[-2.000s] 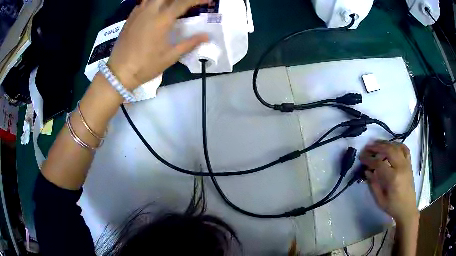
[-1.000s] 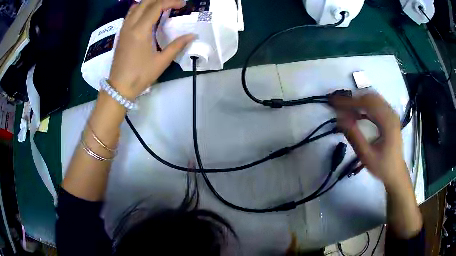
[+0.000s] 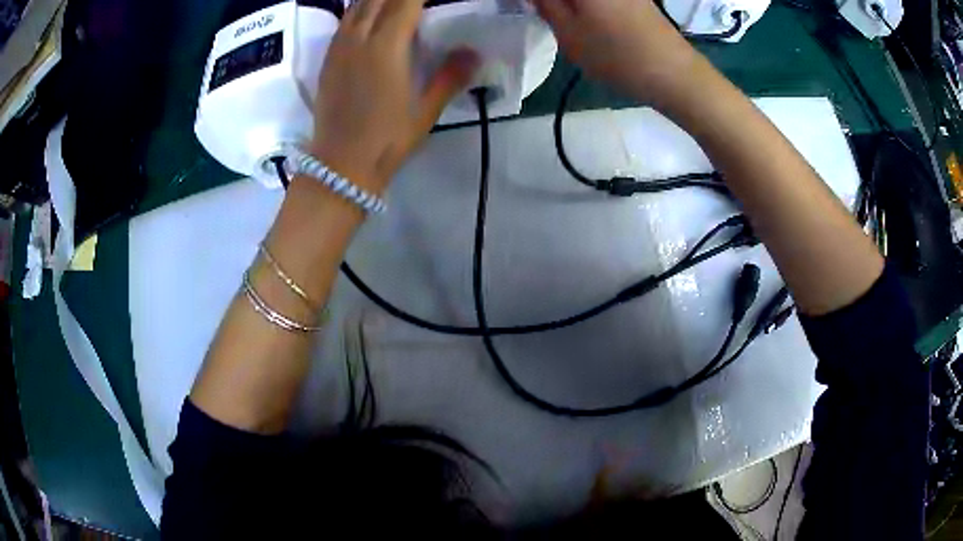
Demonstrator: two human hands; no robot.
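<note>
A white security camera [image 3: 507, 48] stands base toward me at the top centre, with a black pigtail cable [image 3: 479, 232] running down from it. My left hand [image 3: 375, 95] is at its left side, fingers cut off by the top edge. My right hand [image 3: 602, 37] is at its right side, fingertips also at the top edge. Whether either hand grips it cannot be told. A second white security camera [image 3: 259, 106] stands at the left, its cable passing behind my left wrist. The ends of both cables lie at the board's right, near a black connector [image 3: 748, 283].
A white board [image 3: 591, 349] lies on the green mat [image 3: 63, 423]. More white cameras stand at the top right, one [image 3: 729, 16] with a cable onto the board. A pale strap [image 3: 79, 338] hangs along the left. My hair blurs the bottom centre.
My right hand has moved from the connectors at the right up to the centre camera. My left hand has shifted right in the picture, along with that camera.
</note>
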